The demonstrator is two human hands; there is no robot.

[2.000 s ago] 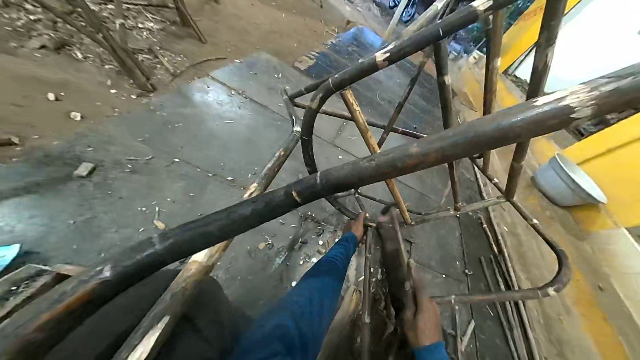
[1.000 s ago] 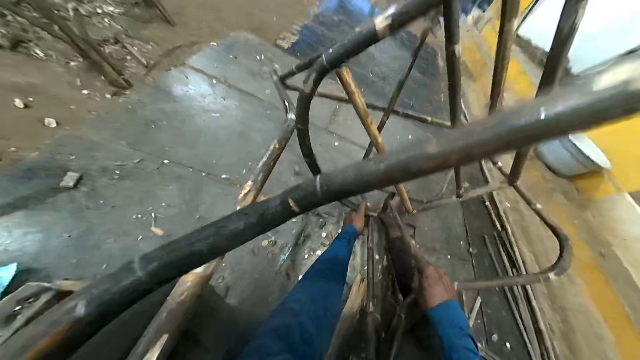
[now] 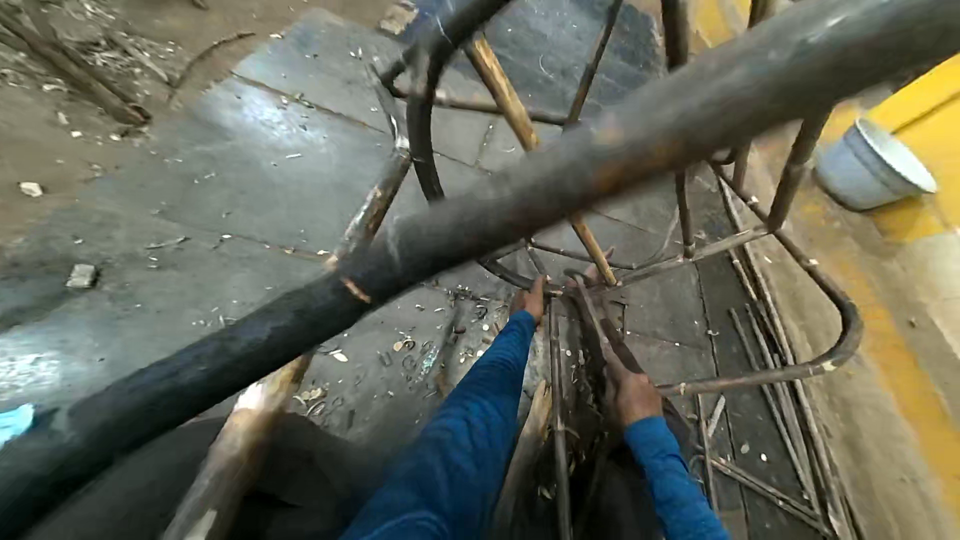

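Observation:
A frame of bent, dark wooden poles (image 3: 480,202) spans the view, its thickest pole crossing in front of me. Low in the middle, my left hand (image 3: 531,300) grips a thin rod of the frame near a joint, close to the lower end of a peeled light-brown stick (image 3: 502,82). My right hand (image 3: 634,394) is closed around a long, narrow tool or stick (image 3: 592,311) that reaches up to the same joint; its exact kind is unclear. A foot seems to be beside the joint, partly hidden.
A grey-white bucket (image 3: 874,169) stands at the right by a yellow-painted step (image 3: 922,112). Thin sticks (image 3: 780,375) lie on the right of the stone floor (image 3: 285,165). Wood chips, a small stone (image 3: 82,276) and branches (image 3: 75,67) lie to the left.
The view has come closer to the frame. My hands stay around the same joint, and the tool in my right hand has shifted slightly against it.

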